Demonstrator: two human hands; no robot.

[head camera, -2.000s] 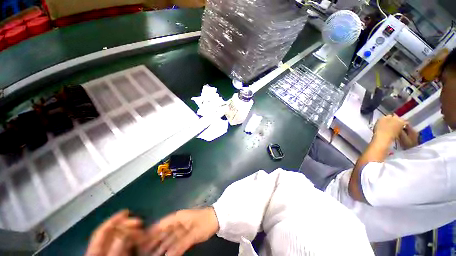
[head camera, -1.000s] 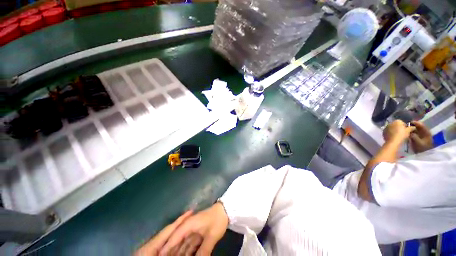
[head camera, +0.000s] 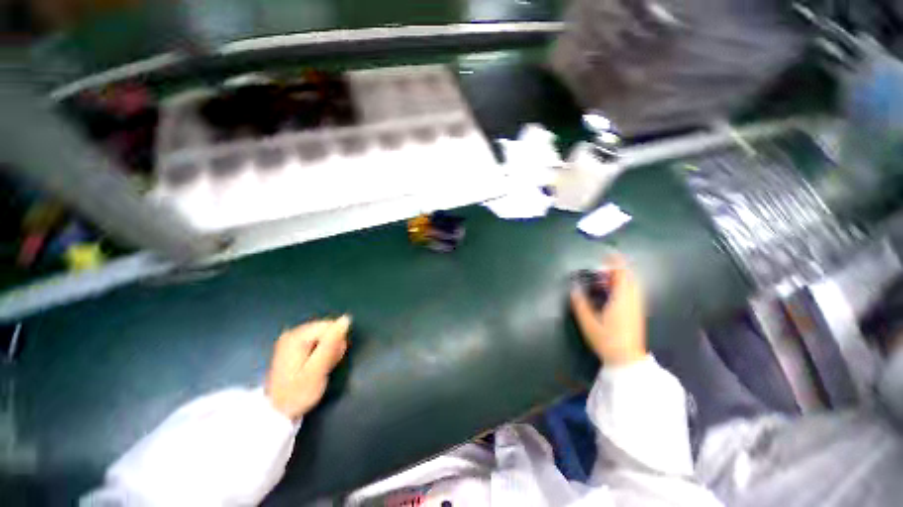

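My right hand (head camera: 619,312) is at the right of the bench, with thumb and fingers around a small dark watch housing (head camera: 595,287) at the bench surface. Blur and the fingers hide part of it. My left hand (head camera: 305,366) is over the bench at the left, its fingers curled in and no thing visible in it. A small stack of dark screens (head camera: 446,231) with orange tails lies near the rail, between the hands and farther back.
Beyond the pale rail (head camera: 327,226) is a white compartment tray (head camera: 416,163) with dark parts. A white bottle (head camera: 584,178), crumpled wipes (head camera: 530,163) and a small white piece (head camera: 604,220) stand or lie at centre right. A clear tray (head camera: 762,213) and a neighbour's sleeve (head camera: 792,460) are at the right.
My hands, together before, are now apart. My right hand has moved right to the watch housing and closed around it. The view has turned left, and the rail post shows.
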